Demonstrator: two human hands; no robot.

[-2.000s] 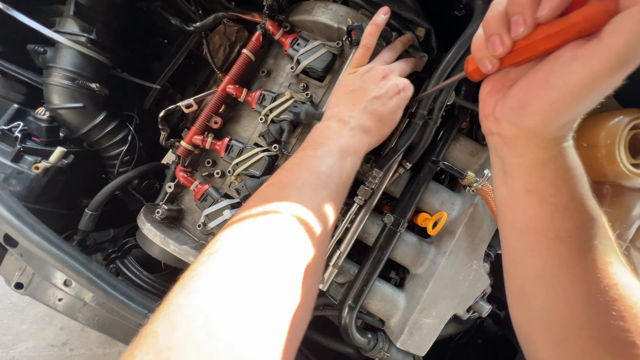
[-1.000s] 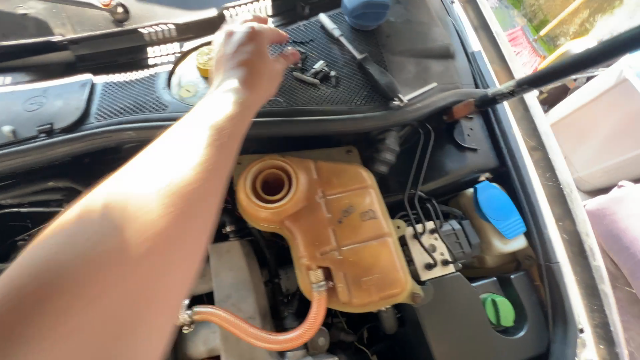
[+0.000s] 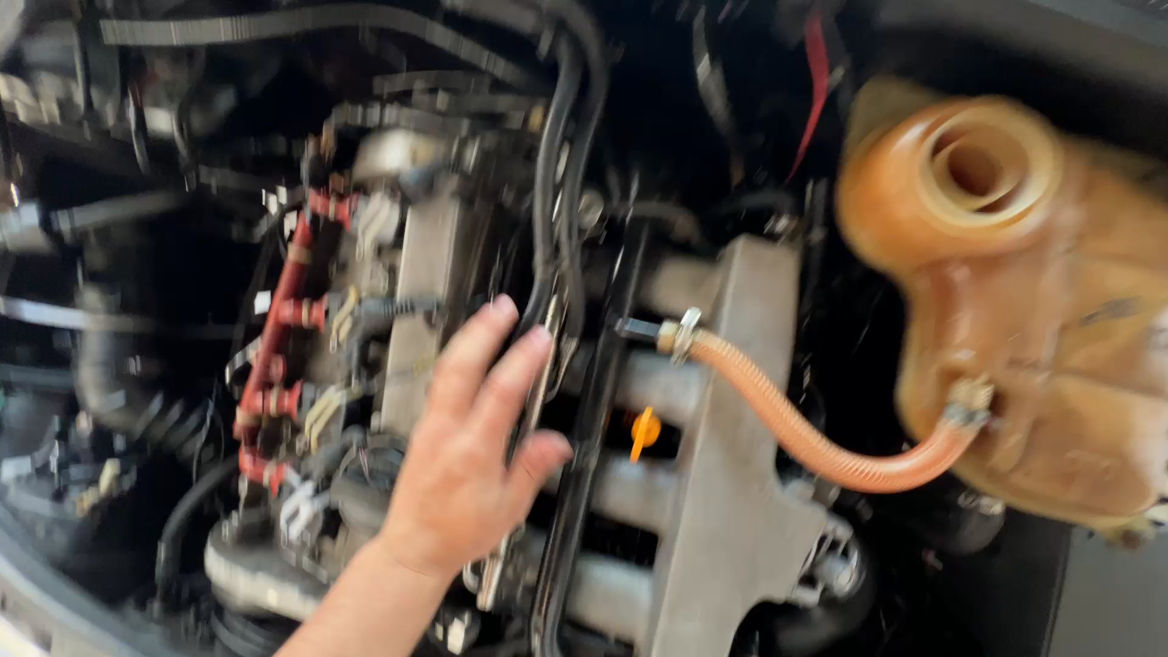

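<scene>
My left hand reaches in from the bottom, back up, over the middle of a car engine, blurred by motion. Its fingers are spread and nothing shows in its grasp. The fingertips lie over or just above black hoses and a thin metal pipe; whether they touch is unclear. To its left runs a red rail with branches beside the engine's coil area. On its right are the metal intake manifold and the orange dipstick handle. My right hand is out of view, and so is the screwdriver.
A yellowed plastic coolant expansion tank with an open neck stands at the right. A clamped orange braided hose curves from it across the manifold. A red strap-like strip hangs at the top. The car's front body edge crosses the lower left.
The view has swung from the engine to the cowl and back. My right hand and its orange-handled screwdriver, seen two seconds ago, are gone from view. My left hand has come from the cowl to the engine.
</scene>
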